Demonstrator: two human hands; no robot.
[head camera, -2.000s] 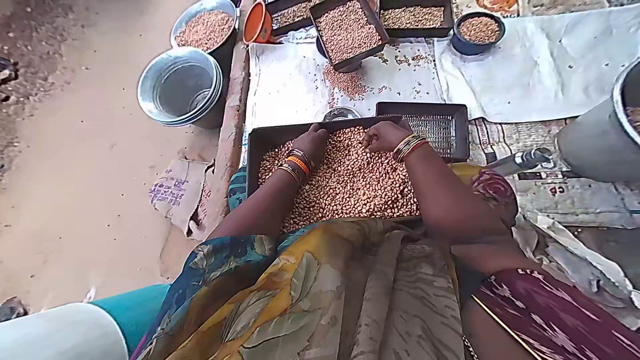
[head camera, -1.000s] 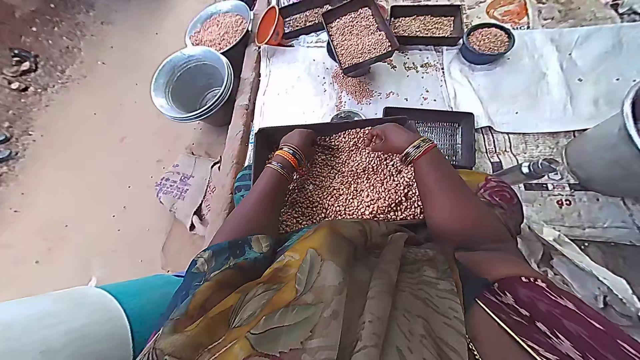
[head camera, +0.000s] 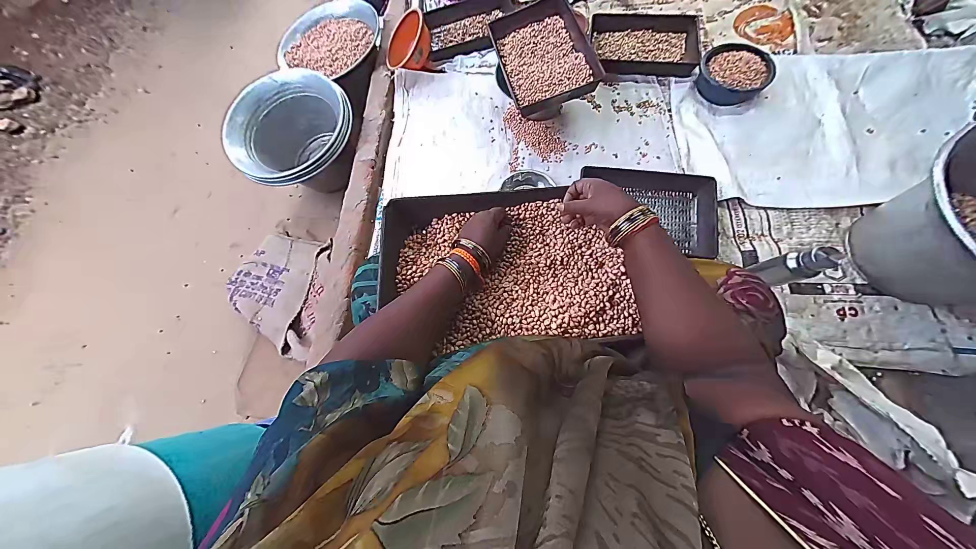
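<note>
A dark rectangular tray (head camera: 476, 201) rests on my lap, filled with brownish-pink peanut kernels (head camera: 545, 282). My left hand (head camera: 488, 231) lies on the kernels left of the tray's middle, fingers curled and pointing down into them. Near the far rim, right of the middle, my right hand (head camera: 596, 204) is raised slightly over the kernels with its fingers bent toward the thumb. Whether either hand has kernels between its fingers cannot be made out. Just beyond the right hand is a dark tray with a wire-mesh bottom (head camera: 675, 216).
Nested metal buckets (head camera: 286, 130) and a bucket of kernels (head camera: 329, 46) stand at left. Ahead are an orange container (head camera: 408, 40), a tilted tray of kernels (head camera: 543, 61), a small tub (head camera: 736, 72) and spilled kernels (head camera: 537, 136) on white sheeting. A large metal pot (head camera: 907, 236) stands right.
My left hand has moved toward the middle of the tray since a second ago. My right hand has lifted from the kernels near the far rim.
</note>
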